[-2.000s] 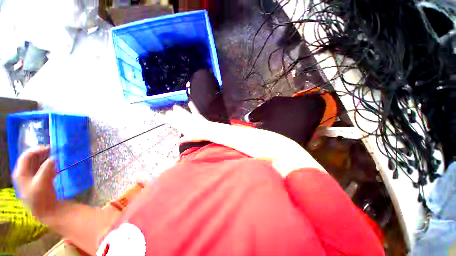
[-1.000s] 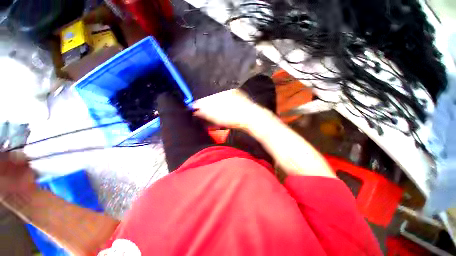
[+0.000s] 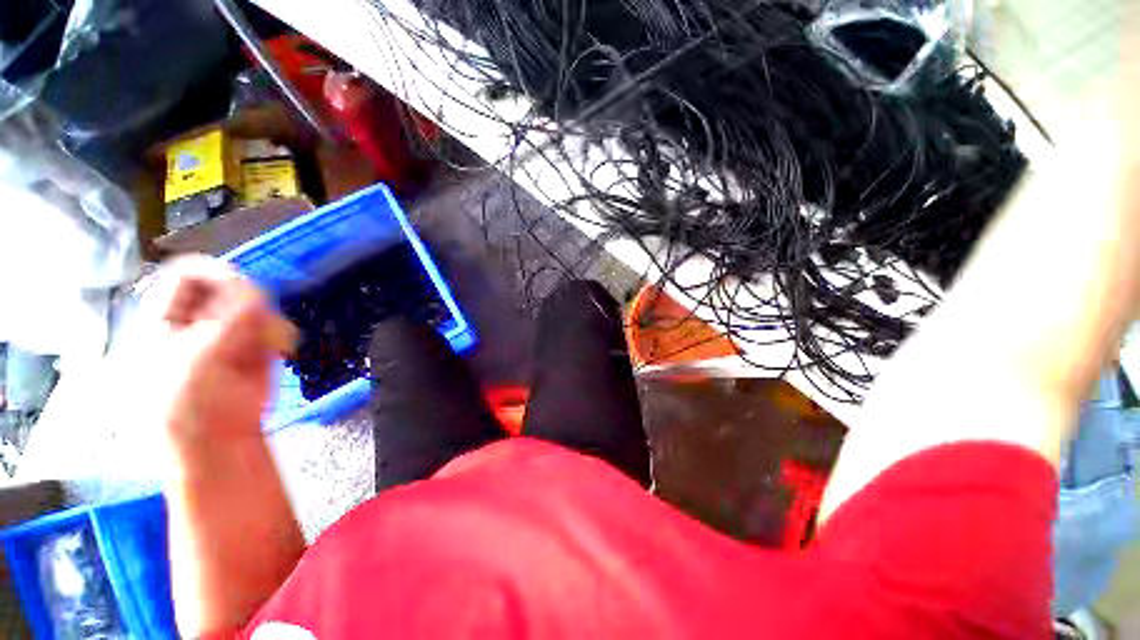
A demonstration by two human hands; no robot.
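A large pile of thin black cables lies on the white table, with loose strands hanging over its near edge. My left hand is raised at the left, in front of the blue crate. It is blurred and its fingers are curled; whether anything is in them cannot be told. Small black parts lie inside this crate. My right arm reaches past the pile to the upper right, and the hand is cut off by the picture's edge.
A second blue crate with a clear bag inside stands lower left. A carton holds yellow boxes at the upper left. A clear plastic bag lies on the pile. Orange and red objects show beneath the table. Clear plastic sheeting hangs at the left edge.
The view has swung toward the table. My right hand has left the lap area and gone out of the picture at upper right. My left hand is higher, and the cable strands beside it no longer show.
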